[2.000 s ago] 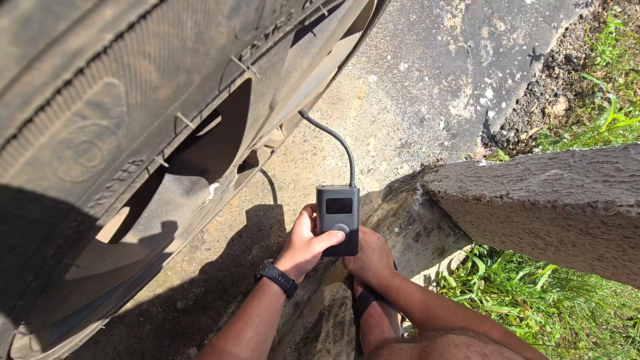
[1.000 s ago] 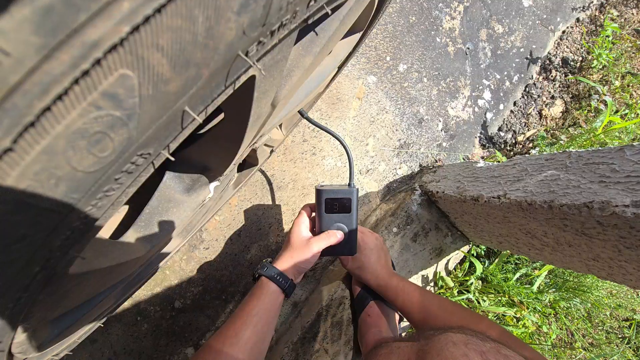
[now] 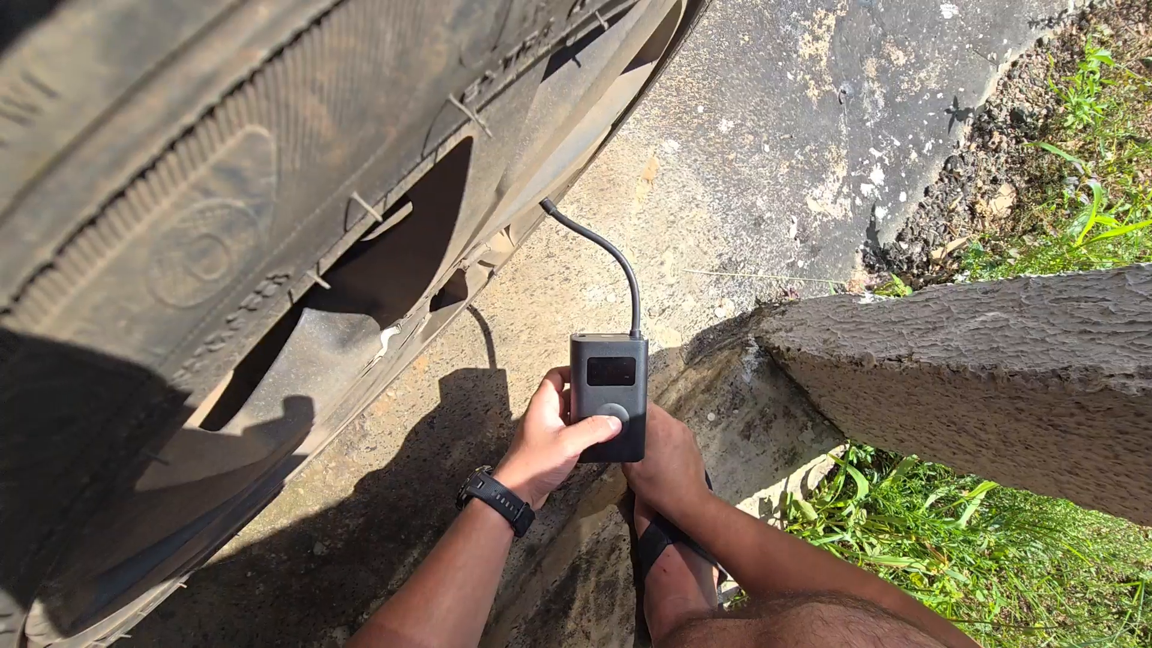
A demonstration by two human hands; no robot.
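Observation:
My left hand (image 3: pixel 558 436), with a black watch (image 3: pixel 495 499) on its wrist, grips a black portable tire inflator (image 3: pixel 608 396), the thumb on its round button. A short black hose (image 3: pixel 621 256) curves up from the inflator's top to the wheel rim (image 3: pixel 531 171); where it joins the wheel cannot be clearly seen. My right hand (image 3: pixel 668 459) is beside and partly behind the inflator's lower right corner, and its fingers are hidden, so whether it holds anything does not show. The inflator's small display (image 3: pixel 610 371) looks dark. A large rubber tire (image 3: pixel 207 180) fills the upper left.
A rough concrete post or beam (image 3: pixel 972 369) juts in from the right. Concrete ground (image 3: pixel 738 162) lies below the wheel, with grass (image 3: pixel 954 540) at the lower right and soil and weeds at the upper right. A sandaled foot (image 3: pixel 670 558) is below my right hand.

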